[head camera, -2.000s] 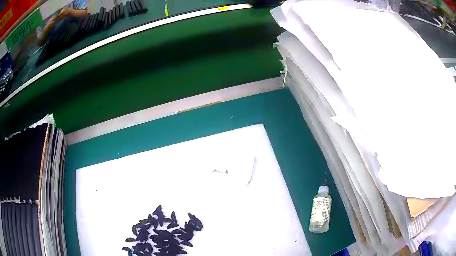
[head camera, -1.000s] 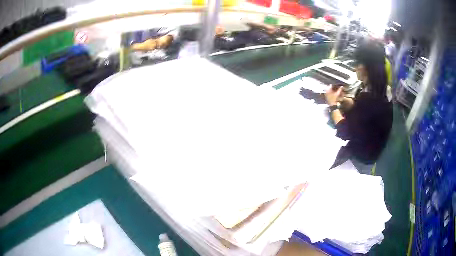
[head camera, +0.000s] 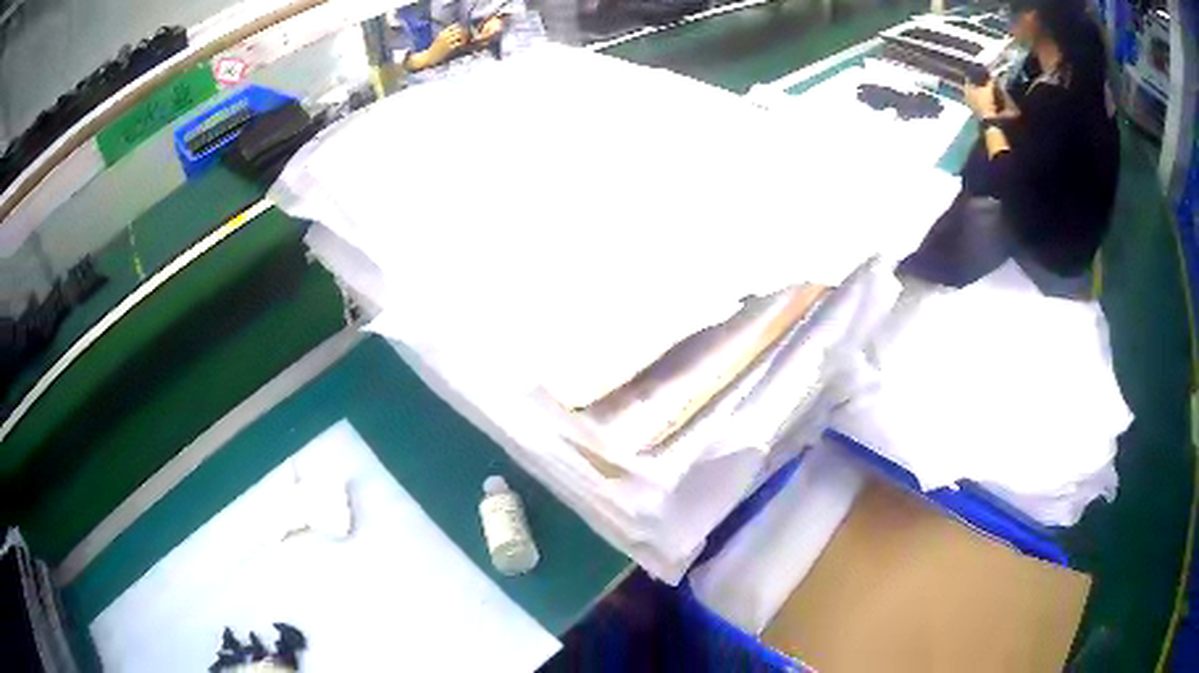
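Note:
Neither of my hands shows clearly; a small pale shape at the bottom edge by the inserts is too cut off to name. The white foam sheet (head camera: 408, 585) lies on the green mat at the lower left. Small black inserts (head camera: 270, 647) lie in a pile at its lower edge, partly cut off. A torn white scrap (head camera: 322, 506) lies on the sheet's upper part. A small clear bottle (head camera: 508, 533) with a pale label and light cap stands right of the sheet. A tall stack of white layer sheets (head camera: 565, 210) fills the middle.
A blue crate with brown card (head camera: 940, 592) is at the lower right, with a white sheet pile (head camera: 999, 381) behind it. A person in dark clothes (head camera: 1052, 158) sits at the upper right. The green conveyor (head camera: 158, 316) runs at left. Another person's hands (head camera: 454, 46) show beyond the stack.
The view has swung right, then tilted further down. The blue crate with brown card has come into view, and the black inserts show again at the bottom edge.

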